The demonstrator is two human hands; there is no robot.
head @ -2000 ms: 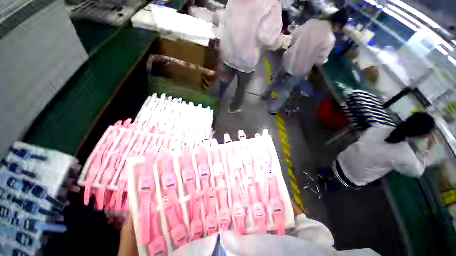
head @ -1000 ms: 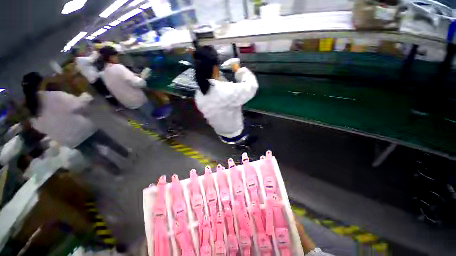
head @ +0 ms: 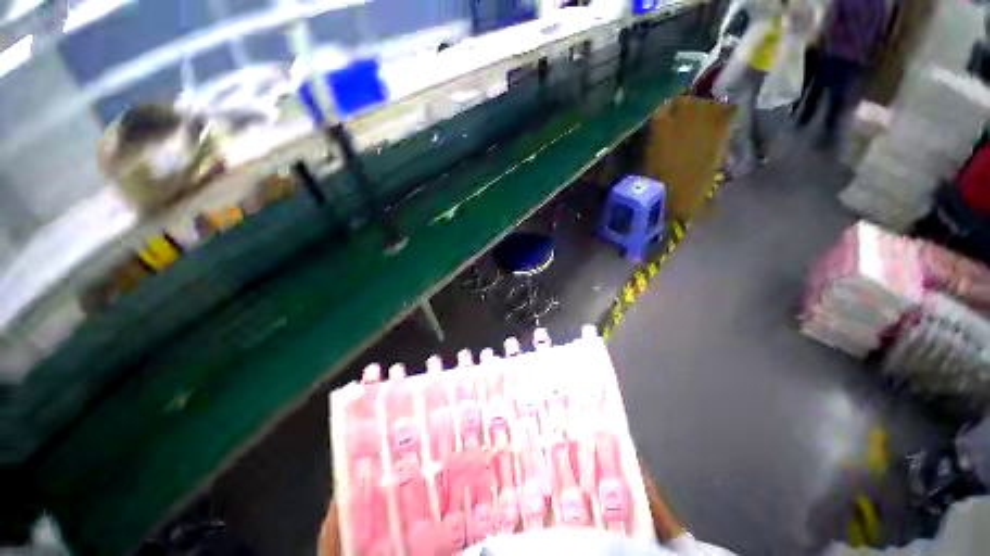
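A white foam tray with a row of pink strap wristwatches is held low in front of me at the bottom middle. Strap ends poke past its far edge. My right hand shows in part at the tray's right edge, gripping it. My left hand shows only as a sliver at the tray's lower left edge, against its side. The fingers of both hands are mostly hidden by the tray. My white sleeve covers part of the near edge.
A long green-topped bench runs across the left under a white shelf with a blue bin. A round stool, a blue-purple stool and a carton stand beside it. Pink-edged tray stacks are right. People stand at the back.
The view has swung right along the bench, from coworkers to stools and tray stacks. The tray of pink watches stays held in front of me.
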